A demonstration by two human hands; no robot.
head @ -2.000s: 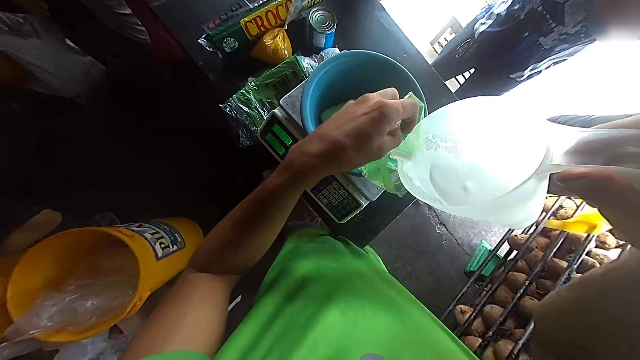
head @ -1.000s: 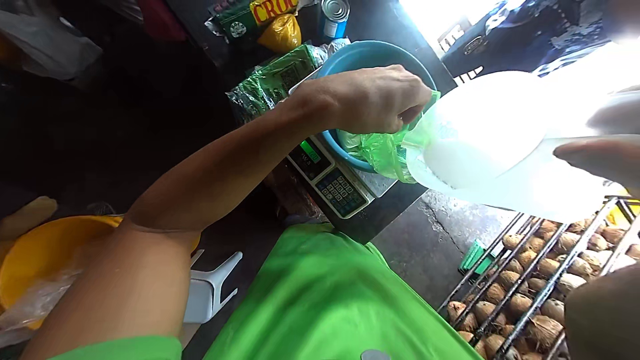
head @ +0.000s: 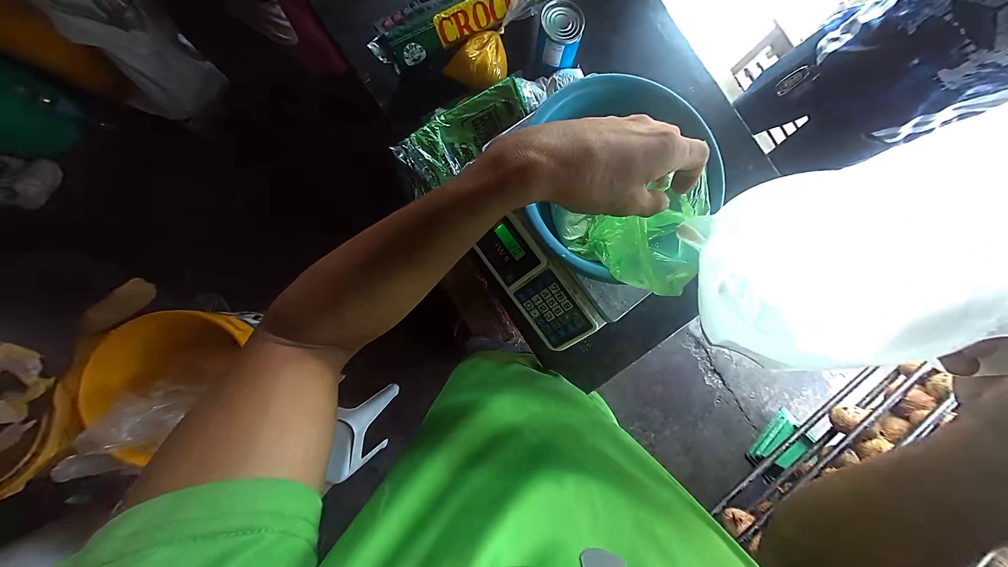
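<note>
My left hand (head: pixel 622 165) reaches over a blue plastic basin (head: pixel 630 85), its fingers on a thin green plastic bag (head: pixel 650 248) that hangs over the rim. The basin stands on a digital scale (head: pixel 551 307) with a lit green display. At the right, my right hand (head: pixel 976 362) holds a large white translucent container (head: pixel 835 276), partly washed out by glare. The container's spout-like edge is close to the bag's mouth; whether they touch is unclear. What lies in the bag is hard to tell.
Green packaged goods (head: pixel 472 126), a yellow tied bag (head: pixel 479 59) and a blue tin can (head: pixel 561 35) are beside the basin. A metal rack of coconuts (head: pixel 874 429) is lower right. A yellow bucket (head: pixel 165 331) and a grey plastic chair part (head: pixel 358 433) are lower left.
The white container's body has tilted and now fills more of the right side. The green bag has been drawn over the basin's near right rim, my left hand staying above the basin.
</note>
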